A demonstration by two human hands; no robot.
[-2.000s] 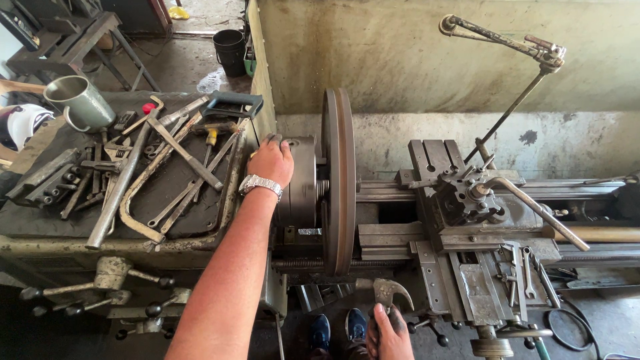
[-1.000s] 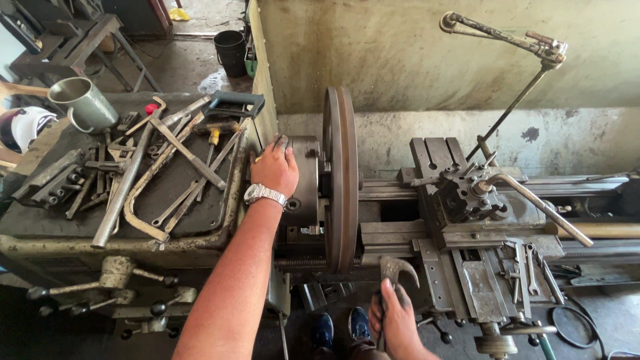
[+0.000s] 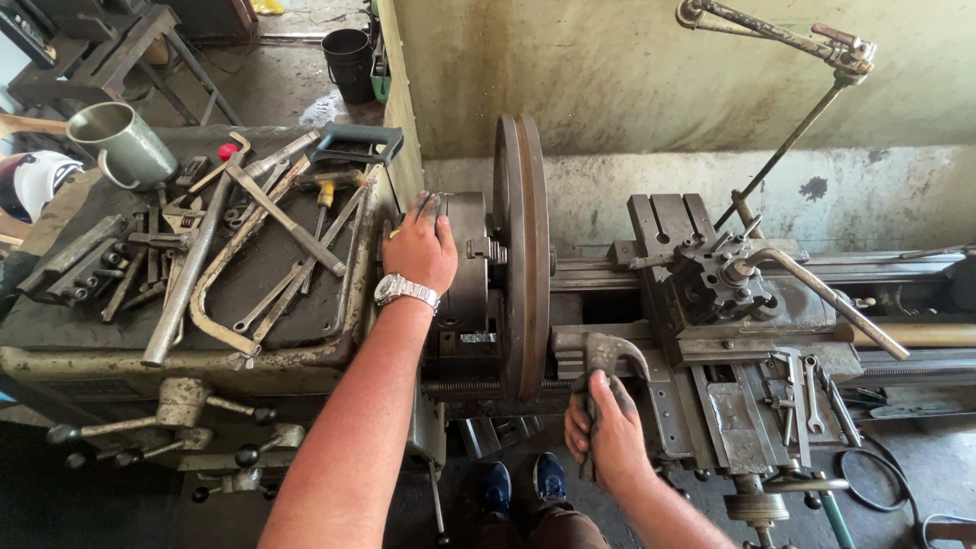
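My left hand (image 3: 419, 248), with a wristwatch, rests on top of the lathe chuck (image 3: 467, 293), its fingertips on the far side. A large grooved metal wheel (image 3: 526, 259) stands upright just right of the chuck, beside a chuck jaw (image 3: 488, 250). My right hand (image 3: 606, 427) grips a claw hammer (image 3: 610, 351) close below its head, in front of the wheel and left of the carriage. The hammer's head is up and its curved claw points right. Most of the handle is hidden by my fingers.
On the headstock at left lie a hacksaw (image 3: 200, 301), a metal pipe (image 3: 187, 282), wrenches and a metal mug (image 3: 122, 145). The tool post (image 3: 720, 278) with its lever stands at right. Control levers (image 3: 179, 404) jut out below the headstock. A black bucket (image 3: 348, 65) is behind.
My right hand has risen with the hammer from low in the view, beside the wheel's lower edge. My left hand stays on the chuck, its position slightly changed.
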